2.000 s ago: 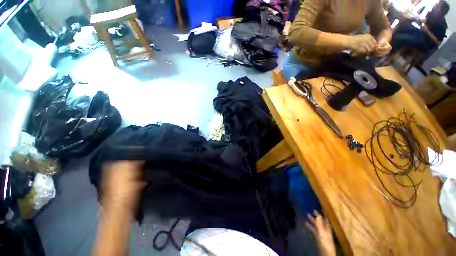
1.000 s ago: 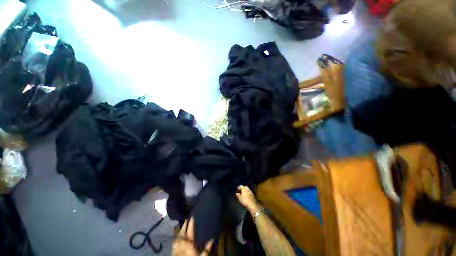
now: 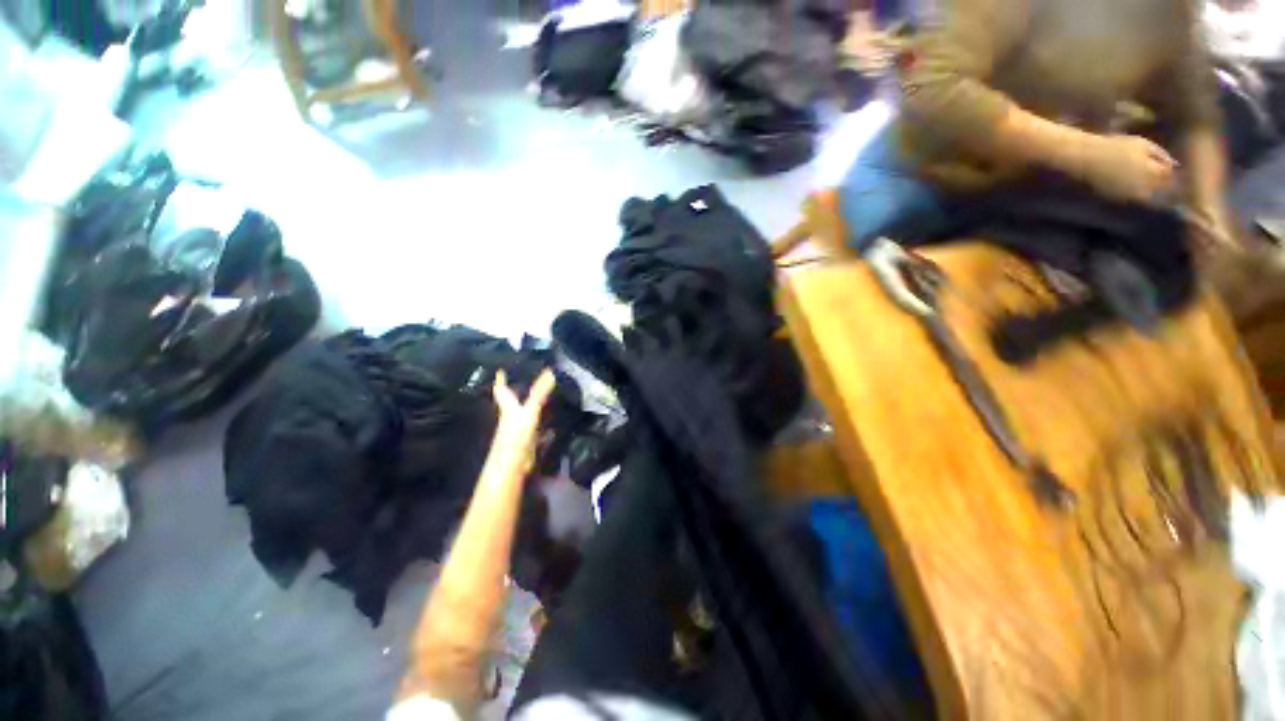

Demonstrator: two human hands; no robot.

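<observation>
My left hand is stretched forward, thumb and fingers apart, over the heap of black garments on the floor. It shows nothing in its grip. My right hand is not visible. A long piece of black cloth runs from the lap toward a second dark heap in front. A rounded black end sticks up between the two heaps.
The wooden table at right bears shears, blurred cord and white cloth. A person works at its far end. A glossy black bag lies left; a stool stands behind.
The view has swung up and back over the table. My left hand has moved from low by the lap to forward over the floor heap. My right hand has left the view.
</observation>
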